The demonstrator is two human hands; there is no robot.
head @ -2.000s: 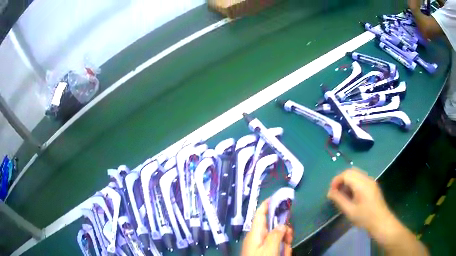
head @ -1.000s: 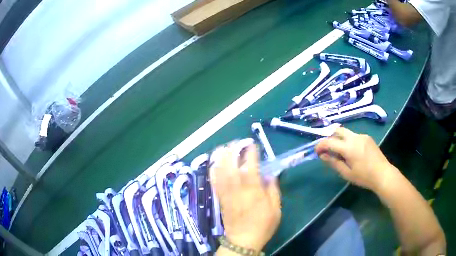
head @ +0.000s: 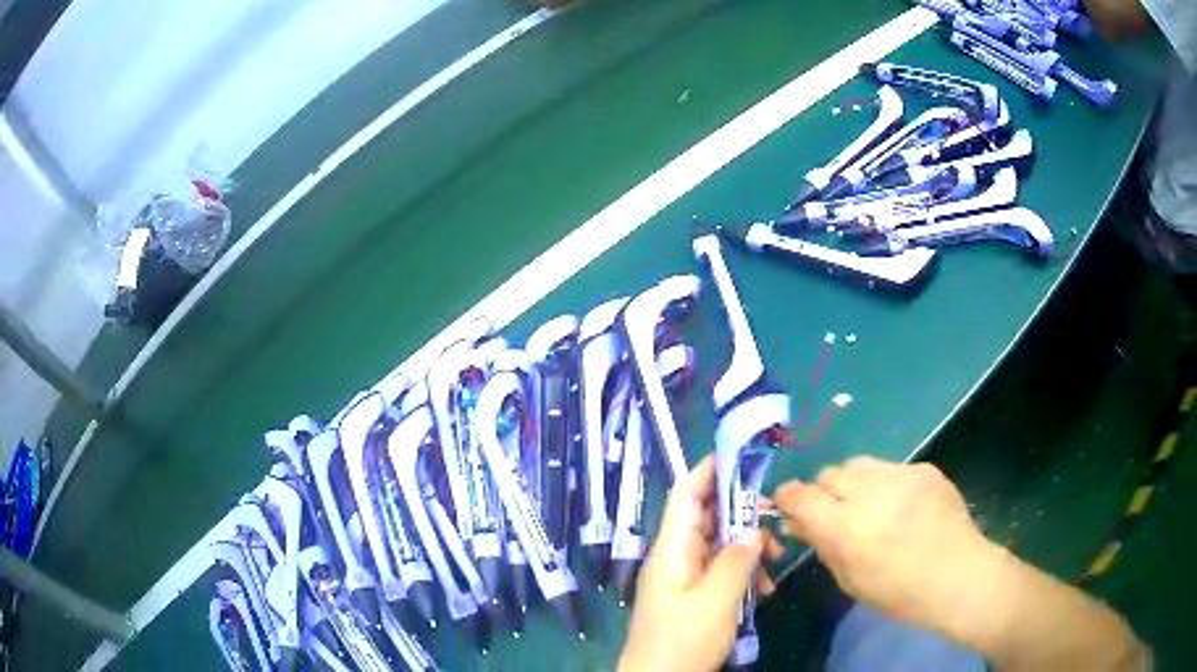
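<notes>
My left hand [head: 696, 578] holds a white bent pen unit [head: 746, 453] upright, bent end up, its open side showing parts inside. Thin red wires [head: 824, 418] run from its bent end to the right, with small pale ends over the bench. My right hand [head: 886, 532] has its fingertips pinched at the unit's right side; a small pale bit shows there, too small to name. Another white housing piece [head: 733, 315] lies just beyond the held unit. A dense row of pen units [head: 525, 486] lies to the left, black tips toward me.
A looser pile of pen units [head: 919, 184] lies at the right, and more lie at the top right near a person's hand [head: 1118, 16]. A white strip [head: 617, 223] crosses the green bench. A clear plastic bag [head: 190, 230] is at the far left.
My left hand has moved from over the row to holding the unit upright. My right hand has come down to the unit's side. The red wires now show spread to the right.
</notes>
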